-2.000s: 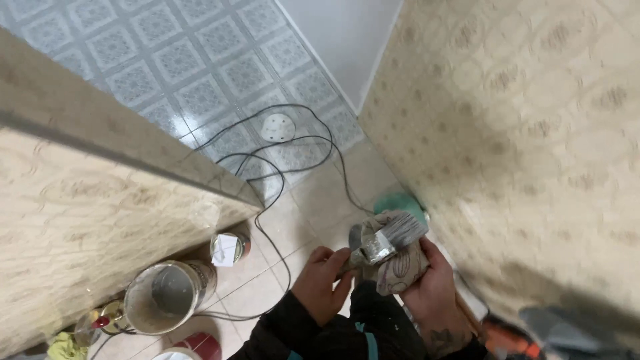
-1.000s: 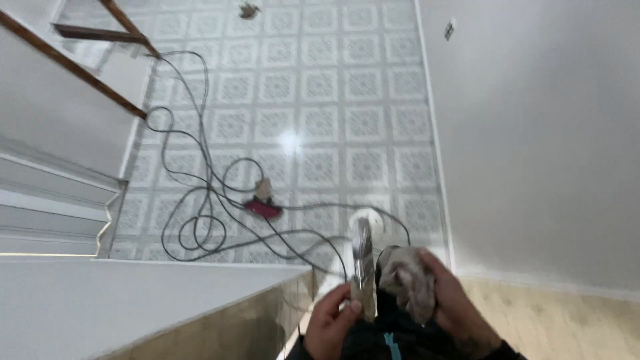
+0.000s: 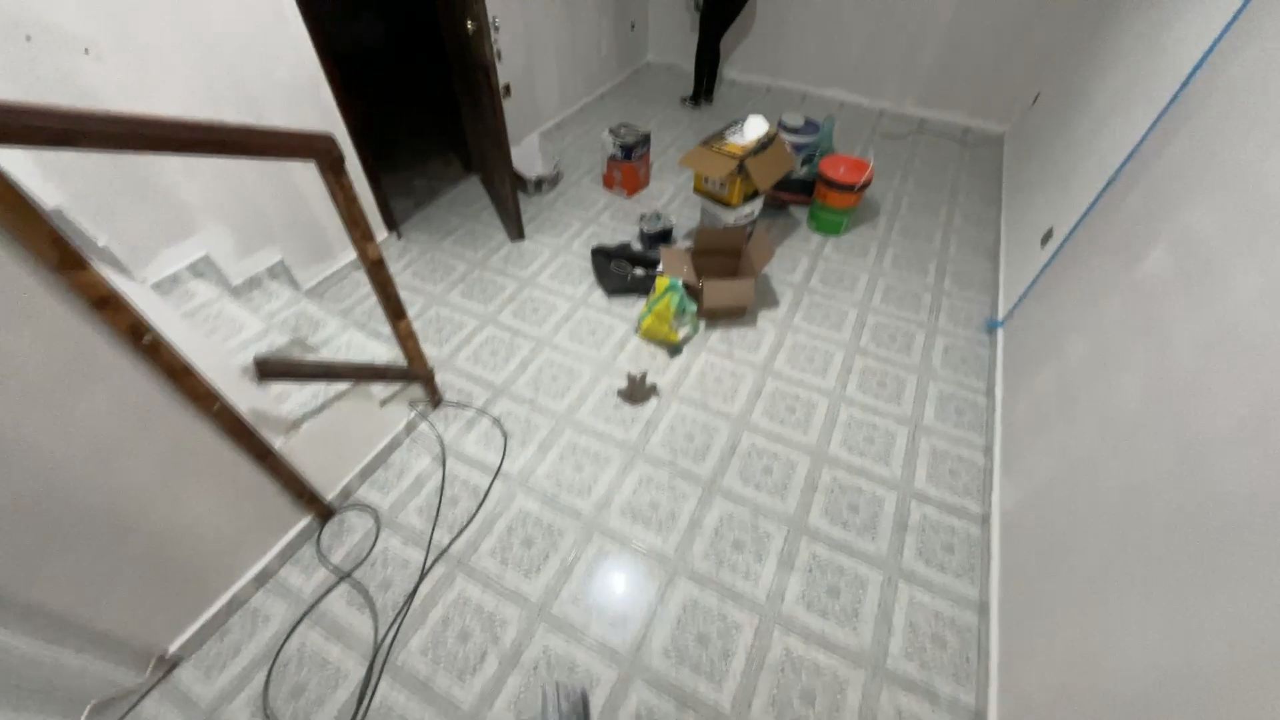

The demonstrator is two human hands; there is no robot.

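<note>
Neither of my hands shows in the head view now. At the bottom edge, a little left of the middle, the blurred grey tip of a paintbrush (image 3: 566, 702) sticks up into view; what holds it is out of frame. Farther off on the tiled floor are an open cardboard box (image 3: 728, 296), a yellow and green plastic bag (image 3: 667, 312) and a black bag (image 3: 622, 270). A small brown crumpled thing (image 3: 637, 388) lies nearer on the tiles.
Dark cable (image 3: 432, 555) loops over the floor at the left, by a wooden stair railing (image 3: 375, 265). Beyond stand stacked buckets (image 3: 842, 190), a yellow carton (image 3: 725, 185) and an open door (image 3: 490, 130). A person (image 3: 712, 45) stands at the far wall. A blue line crosses the right wall.
The view has swung up and forward into the room. Both hands, which held the brush and a cloth in the earlier frames, are out of view.
</note>
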